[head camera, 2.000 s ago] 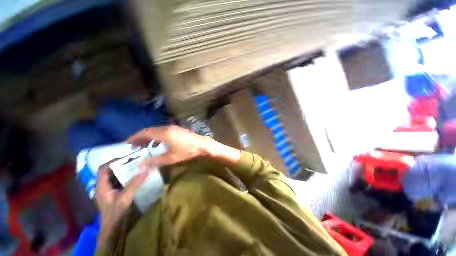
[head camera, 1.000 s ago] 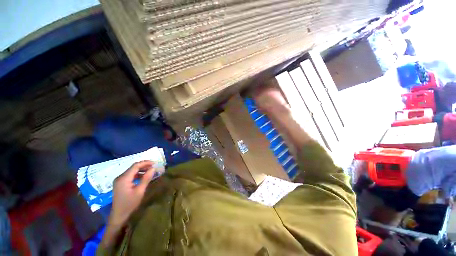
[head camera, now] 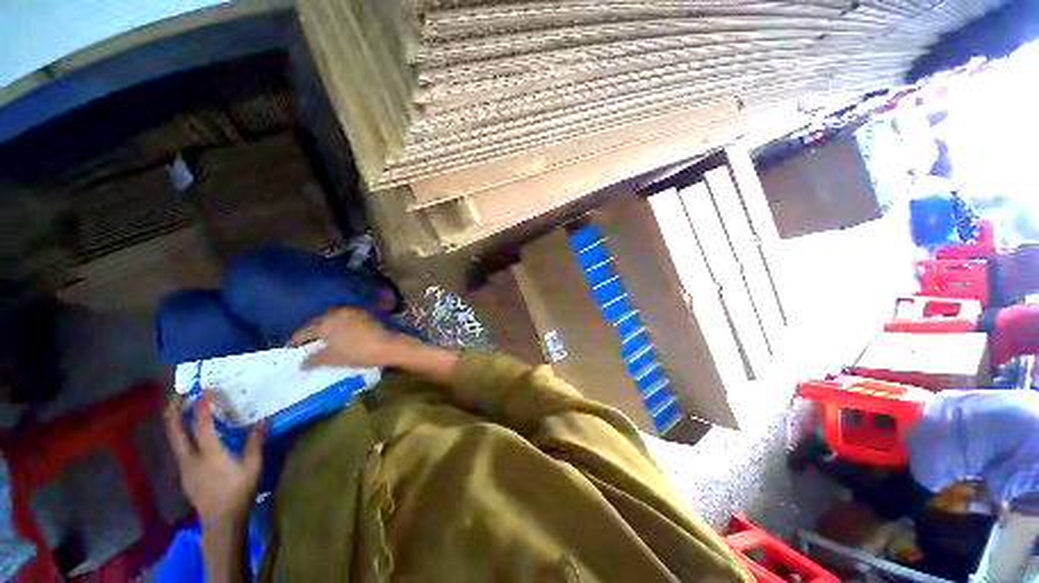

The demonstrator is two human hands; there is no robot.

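Observation:
A stack of white-and-blue flat box blanks (head camera: 268, 387) lies over my lap at the left. My left hand (head camera: 219, 461) is at its near left end, fingers on top and thumb on the blue edge. My right hand (head camera: 351, 342) is on the stack's far right part, its fingertips on the white top; whether it grips a blank cannot be told. A row of blue-ended retail boxes (head camera: 624, 330) stands side by side in an open brown carton (head camera: 570, 325) on the floor to the right.
Tall stacked flat cartons (head camera: 615, 103) rise ahead. Closed long cartons (head camera: 729, 273) stand right of the open one. Red stools are at the left (head camera: 91, 456) and right (head camera: 866, 421). Another person's sleeve (head camera: 980, 438) shows at the right edge. A white table edge (head camera: 114, 34) is upper left.
My right hand has come back from the open carton to the blanks. The small white box that both hands held earlier is no longer in them. My left hand has moved to the stack's left end.

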